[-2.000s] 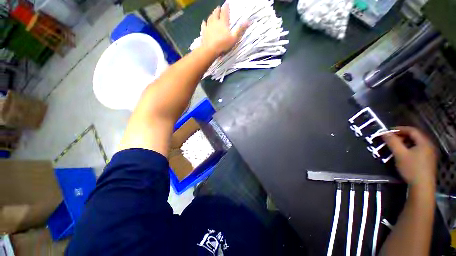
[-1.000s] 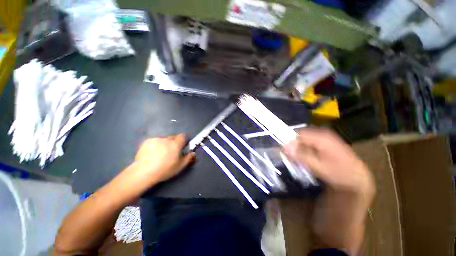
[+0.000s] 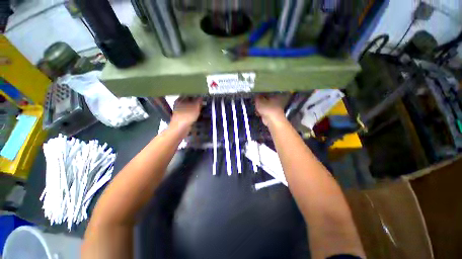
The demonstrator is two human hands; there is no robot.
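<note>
My left hand [image 3: 187, 110] and my right hand [image 3: 269, 107] reach under the front edge of the green upper platen [image 3: 283, 76], over the dark lower mould area. They are closed at the two ends of the loading bar, which lies in shadow and is mostly hidden by the platen; the fingertips are hard to see. Four white leads [image 3: 226, 141] hang side by side from between my hands towards me, over the mould's front edge and the black table top [image 3: 228, 212]. How the bar sits in the mould cannot be seen.
Loose white leads [image 3: 268, 161] lie beside my right forearm. A large white bundle [image 3: 76, 177] and a bag of white parts [image 3: 119, 109] are at left. Blue-handled cutters [image 3: 278, 51] lie on the platen between chrome tie bars [image 3: 164, 28]. A white bin [image 3: 28, 245] is lower left, a carton [image 3: 435, 202] lower right.
The view has turned to face the press. The bar and its four leads have gone from the table top to under the platen. My right hand has left the loose leads and joined my left.
</note>
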